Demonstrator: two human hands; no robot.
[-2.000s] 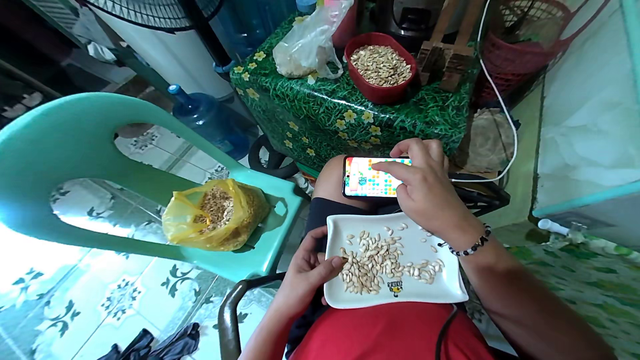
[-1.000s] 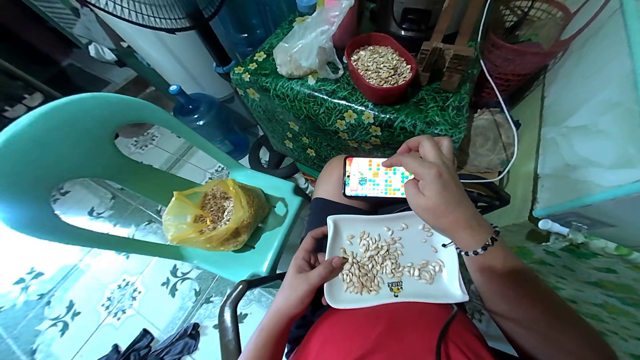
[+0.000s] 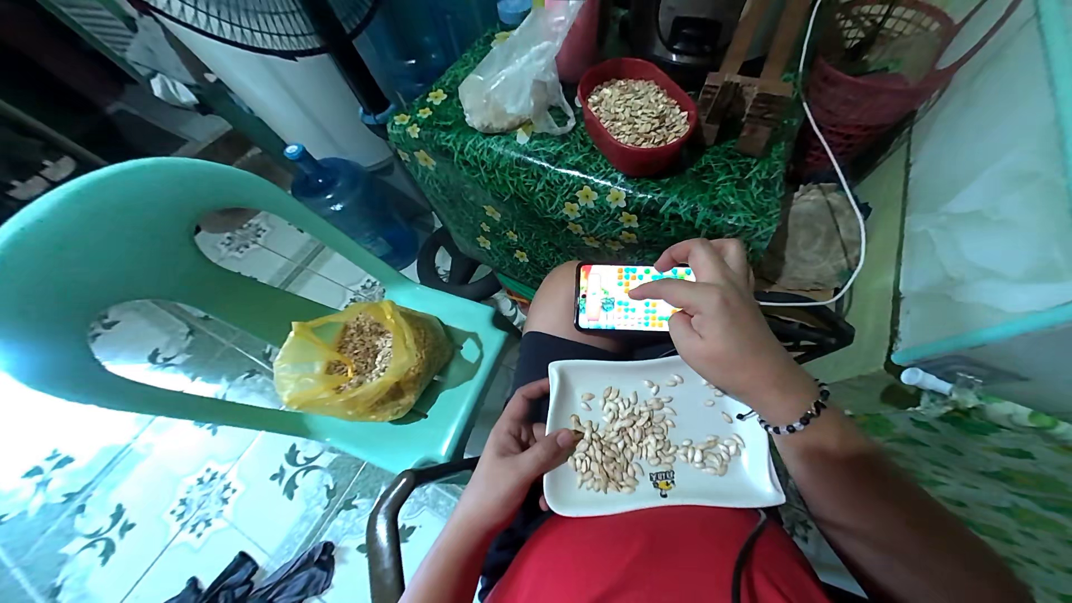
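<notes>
A white rectangular plate (image 3: 670, 494) rests on my lap with many pale seeds (image 3: 624, 440) spread over it. My left hand (image 3: 523, 448) grips the plate's left edge, its thumb over the rim by the seeds. My right hand (image 3: 712, 318) is above a smartphone (image 3: 607, 308) lying on my thigh, with a fingertip at the lit screen, which shows rows of coloured shapes. This hand holds nothing, and its wrist, with a beaded bracelet, passes over the plate's upper right corner.
A yellow plastic bag of seed hulls (image 3: 398, 368) sits on a green plastic chair (image 3: 469, 335) at the left. On the table with a grass-print cover (image 3: 536, 201) stand a red bowl of seeds (image 3: 641, 159) and a clear plastic bag (image 3: 511, 75). A white cable (image 3: 854, 201) hangs right.
My right hand has shifted about over the phone, its fingers changing position at the screen. My left hand has stayed on the plate.
</notes>
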